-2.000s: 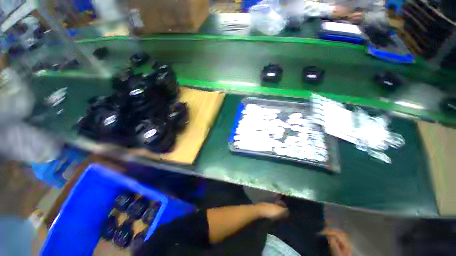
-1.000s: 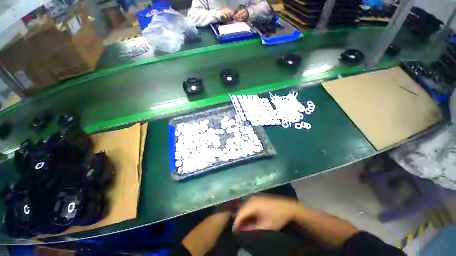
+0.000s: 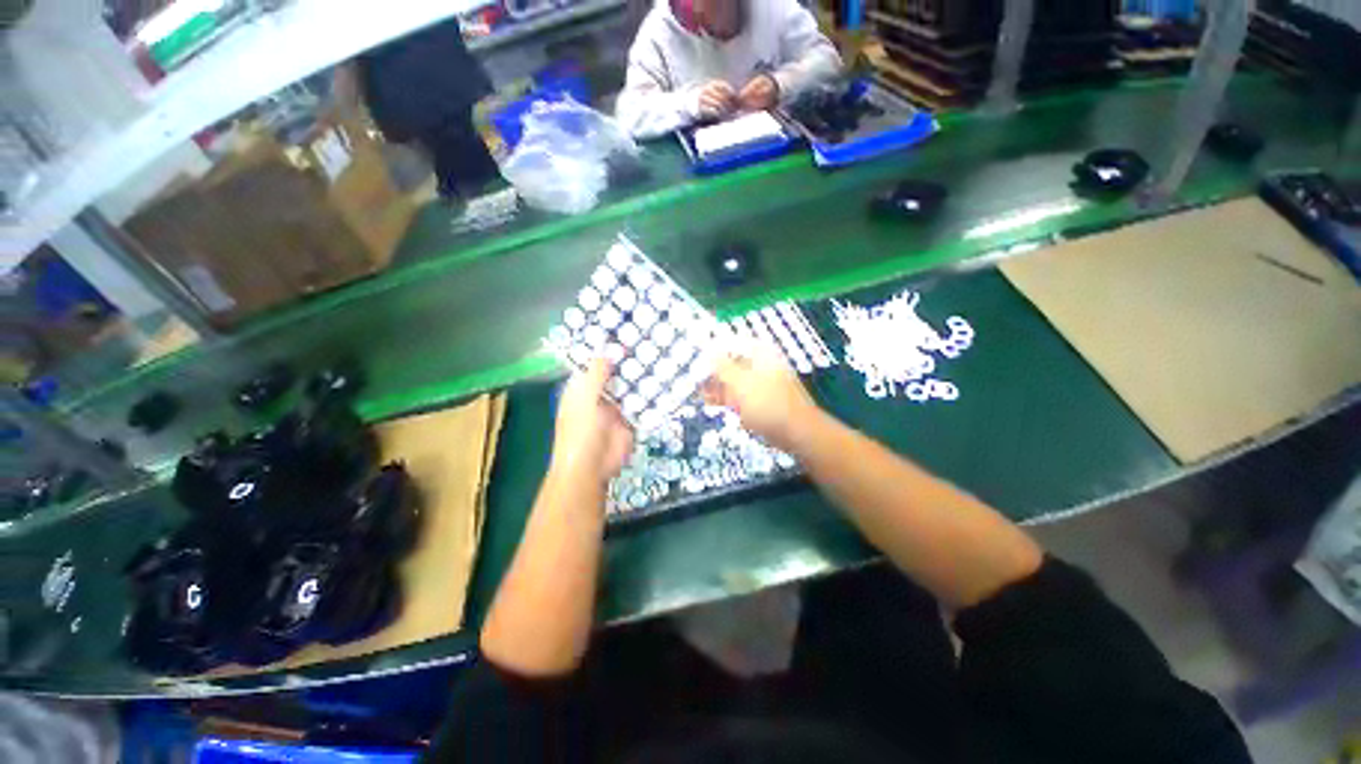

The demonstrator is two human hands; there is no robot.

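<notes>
A white disc sheet (image 3: pixel 634 321) with discs in tidy rows is held up, tilted, over the parts tray (image 3: pixel 702 485). My left hand (image 3: pixel 594 421) grips its lower left edge. My right hand (image 3: pixel 758 391) grips its lower right edge. Loose discs (image 3: pixel 687 455) lie in the tray under the sheet, partly hidden by it and my hands. Another disc sheet (image 3: pixel 784 334) lies behind my right hand, partly covered. Fingertip details are blurred.
Stacked black housings (image 3: pixel 284 537) sit on a cardboard sheet (image 3: pixel 455 493) at left. White ring scraps (image 3: pixel 896 343) lie right of the tray; bare cardboard (image 3: pixel 1179 321) is farther right. Housings ride the conveyor belt (image 3: pixel 814 224). A person (image 3: pixel 724 67) works across it.
My hands have risen from below the table edge to above the tray and taken hold of a disc sheet, now lifted. The view has shifted, so the table scene sits farther right.
</notes>
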